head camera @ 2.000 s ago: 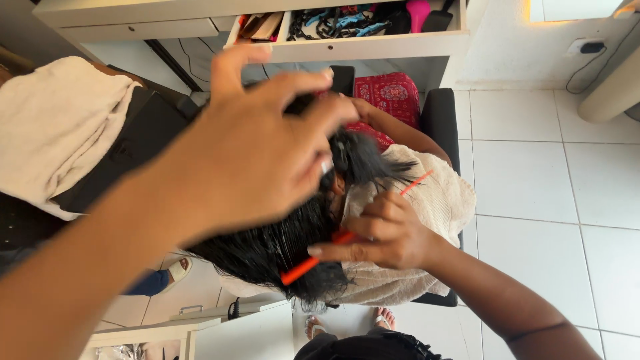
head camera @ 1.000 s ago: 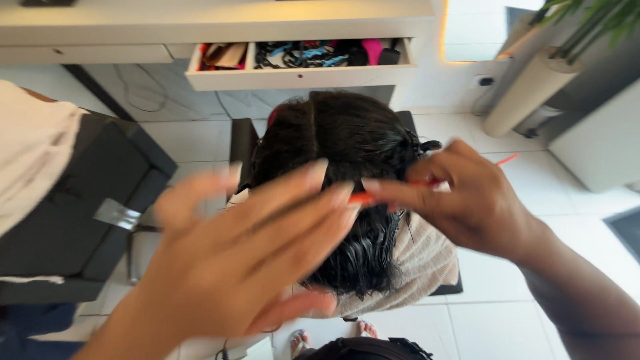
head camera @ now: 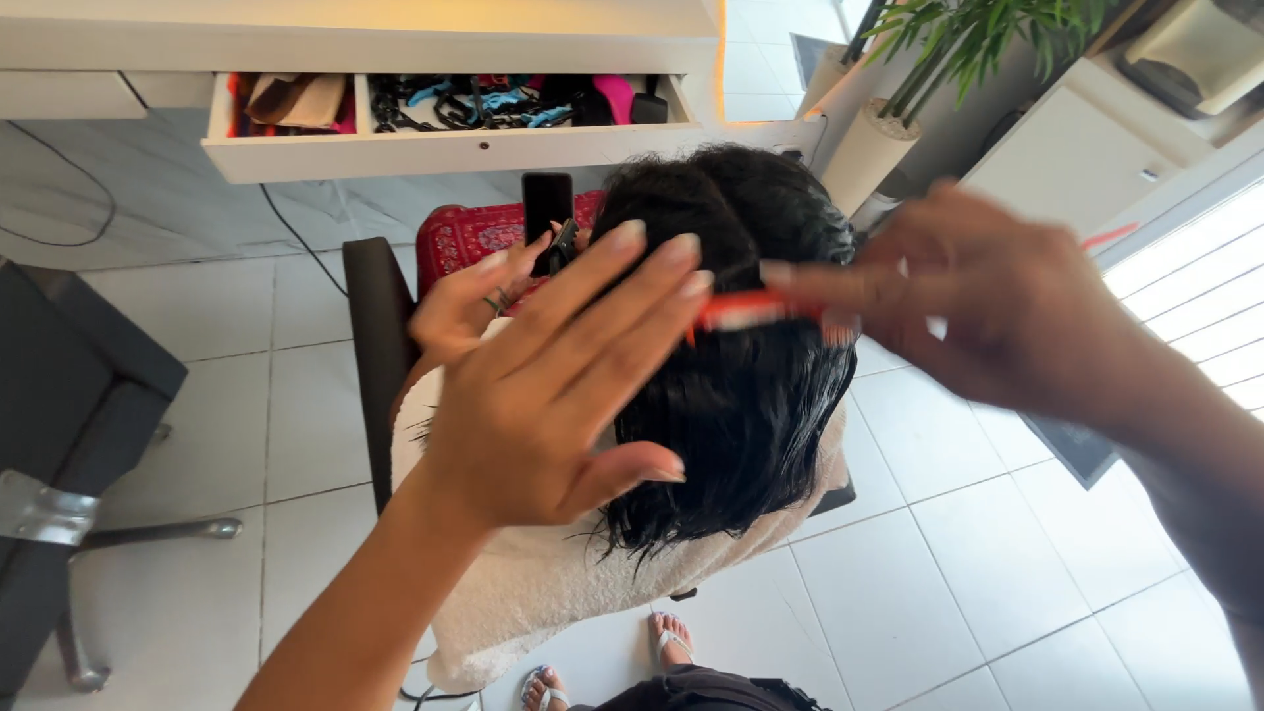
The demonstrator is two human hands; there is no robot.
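My right hand (head camera: 987, 296), blurred, holds an orange-red tail comb (head camera: 755, 308) against the wet dark hair (head camera: 731, 425) of a seated person. The comb's thin tail sticks out beyond the hand at the right. My left hand (head camera: 553, 395) lies flat at the left side of the hair, fingers extended, palm down, with nothing in its grasp; its fingertips are near the comb's end. A parting runs over the crown. Around the person's shoulders lies a cream towel (head camera: 553, 583). The seated person's hand (head camera: 464, 296) is beside a dark phone (head camera: 547, 212).
An open drawer (head camera: 425, 156) with hair clips and a pink-handled item is beyond the head. A dark chair (head camera: 79, 375) stands at left, a potted plant (head camera: 869, 148) at upper right. The seated person's chair has a black armrest (head camera: 375, 355). A cable hangs below the counter.
The comb, lower on the hair two seconds ago, is now across the back of the head. My left hand, raised and blurred before, is now beside the hair. The view has shifted.
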